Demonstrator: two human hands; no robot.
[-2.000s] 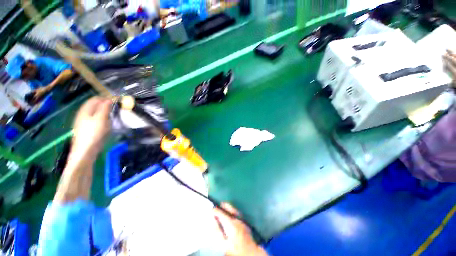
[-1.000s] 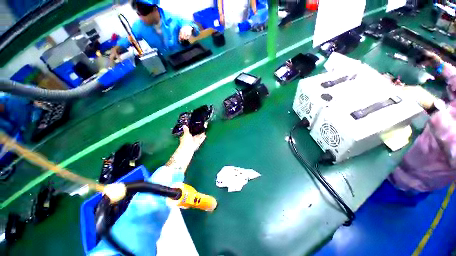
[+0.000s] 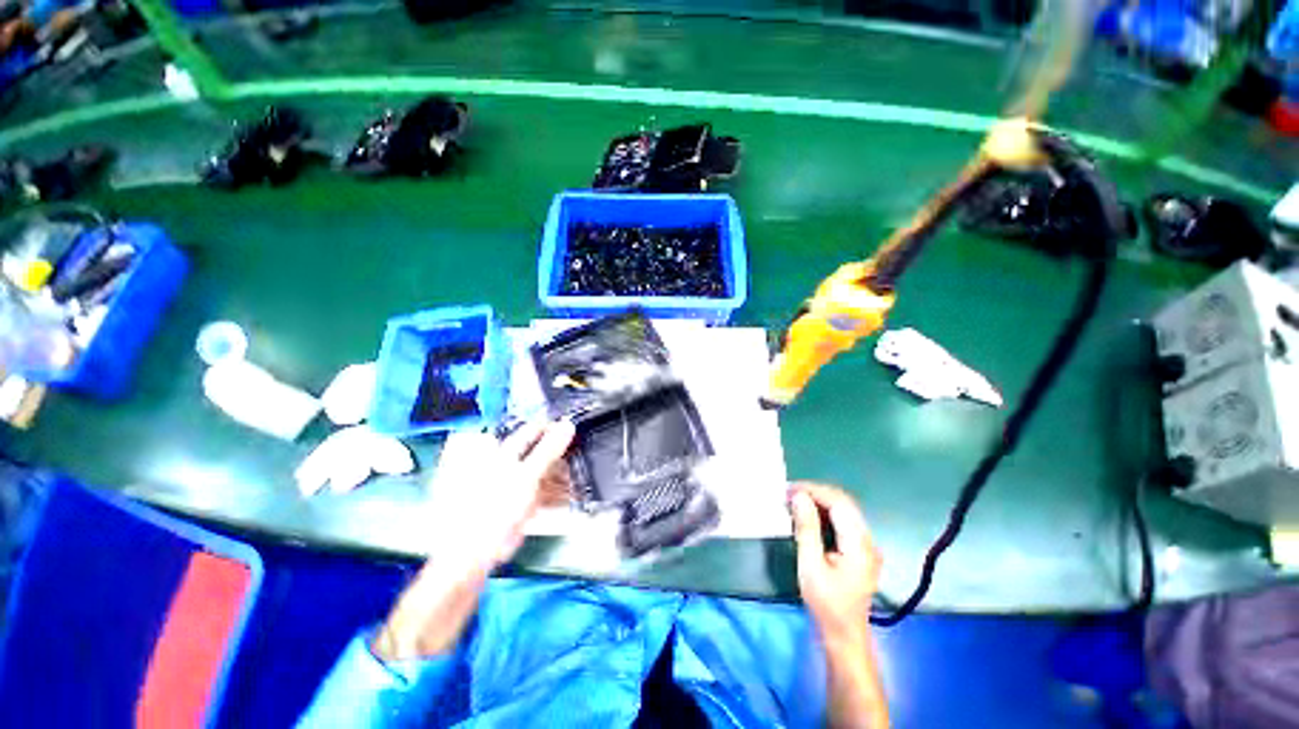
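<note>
The open black device housing [image 3: 638,444] lies slightly blurred and tilted on the white work mat [image 3: 748,456], its smaller flap at the near end. My left hand [image 3: 499,477] is at its left edge, with fingertips closed on that edge. My right hand [image 3: 838,548] is at the mat's right edge, apart from the housing, fingers curled; a dark spot shows between them, but I cannot tell if it is held. The orange-yellow electric screwdriver [image 3: 829,335] hangs tilted above the mat's upper right.
A large blue bin [image 3: 641,303] of small black parts stands beyond the mat. A smaller blue bin [image 3: 382,373] is left of it. White scraps [image 3: 933,368] lie on both sides. The screwdriver cable [image 3: 997,463] curves down at right, near grey boxes [image 3: 1225,392]. Other housings line the far side.
The view has swung from the right back to the mat. My left arm, earlier reaching to a housing on the bench, is back, and an open housing lies on the mat.
</note>
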